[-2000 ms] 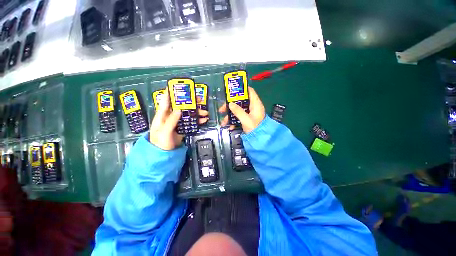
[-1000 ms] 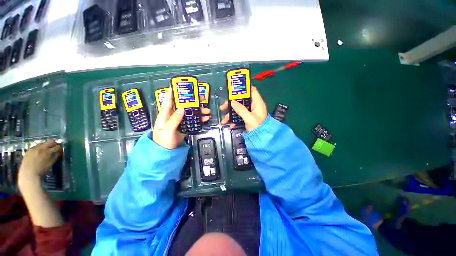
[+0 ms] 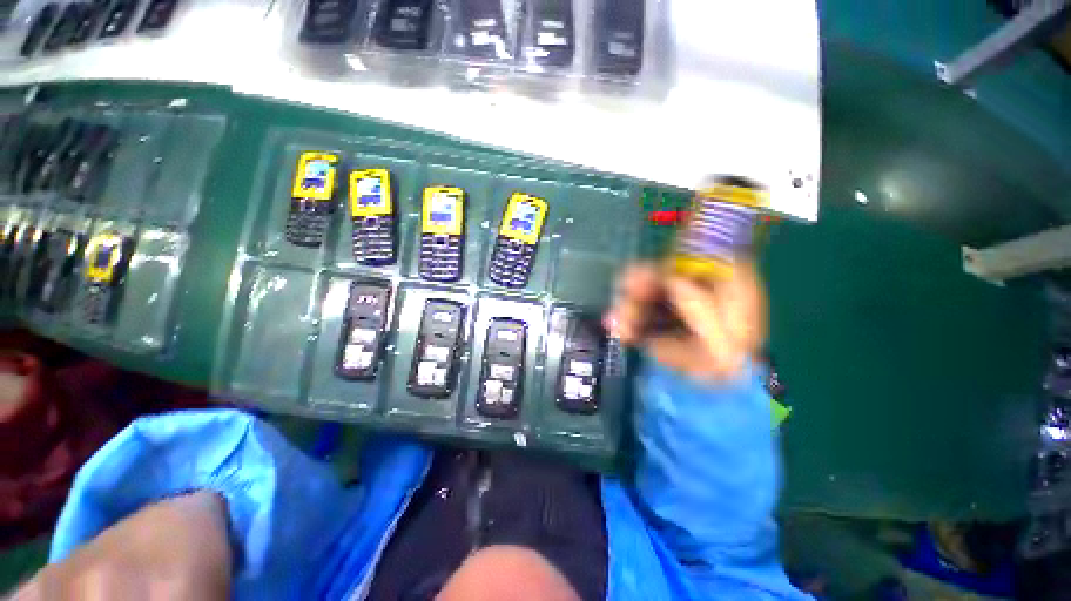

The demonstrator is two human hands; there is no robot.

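Note:
My right hand [image 3: 705, 311], blurred, holds a keypad mobile phone [image 3: 719, 229] with a yellow frame and lit screen, right of the clear blister tray [image 3: 273, 329]. My left hand [image 3: 141, 552] is at the lower left, blurred and cut off by the picture's edge; its fingers and anything in them cannot be seen. Several yellow-framed phones [image 3: 443, 233] lie face up with lit screens in the tray's upper row. Several black phones [image 3: 437, 346] with pale patches lie face down in the lower row.
A second tray [image 3: 658, 53] of black phones lies on the white board [image 3: 752, 117] beyond. Another tray [image 3: 176, 258] with phones is at the left, near a person's dark red sleeve [image 3: 47, 434]. A red pen [image 3: 667, 216] and green piece [image 3: 779, 410] are partly hidden behind my right hand.
My right hand has moved right with its phone. My left hand has dropped to the lower left, and its phone no longer shows there. The view has shifted; the other person's hand has left the left tray.

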